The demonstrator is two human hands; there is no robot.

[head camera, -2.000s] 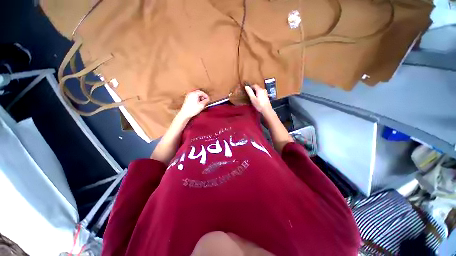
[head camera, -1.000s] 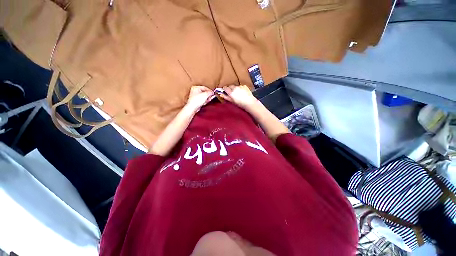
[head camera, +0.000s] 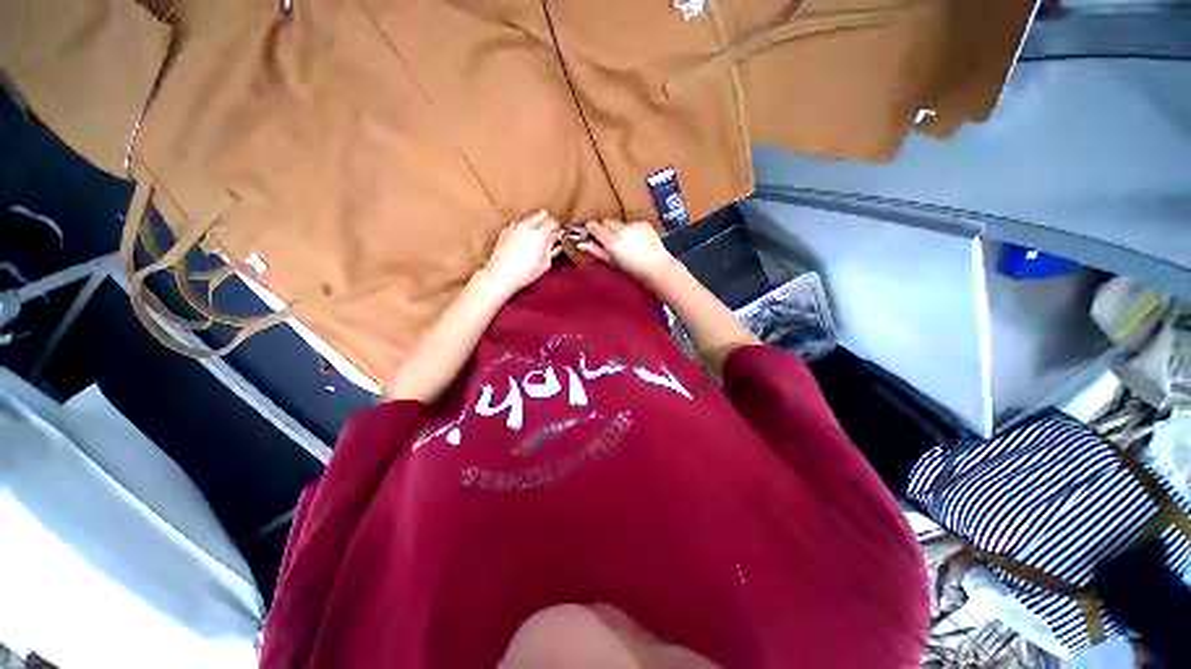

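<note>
A tan-brown tote bag body (head camera: 392, 144) lies flat across the table in front of me. My left hand (head camera: 526, 248) pinches the bag's near edge with bent fingers. My right hand (head camera: 624, 246) is close beside it, fingers closed around a small dark tool (head camera: 576, 235), possibly snips, at a short brown closure tab (head camera: 571, 254). A dark cord (head camera: 584, 124) runs across the bag up from the right hand. A dark label (head camera: 667, 197) with pale lettering lies right of my right hand.
Narrow brown handles (head camera: 196, 281) hang at the left over a pale metal frame (head camera: 248, 392). More brown bags (head camera: 875, 92) lie at the far right. A clear plastic tub (head camera: 790, 318) is below at right, by a grey panel (head camera: 901, 288). Striped fabric (head camera: 1032, 490) lies lower right.
The view has shifted relative to the bags since the oldest frame. My hands have come together at the near edge. Since the middle frame, my left hand has risen slightly.
</note>
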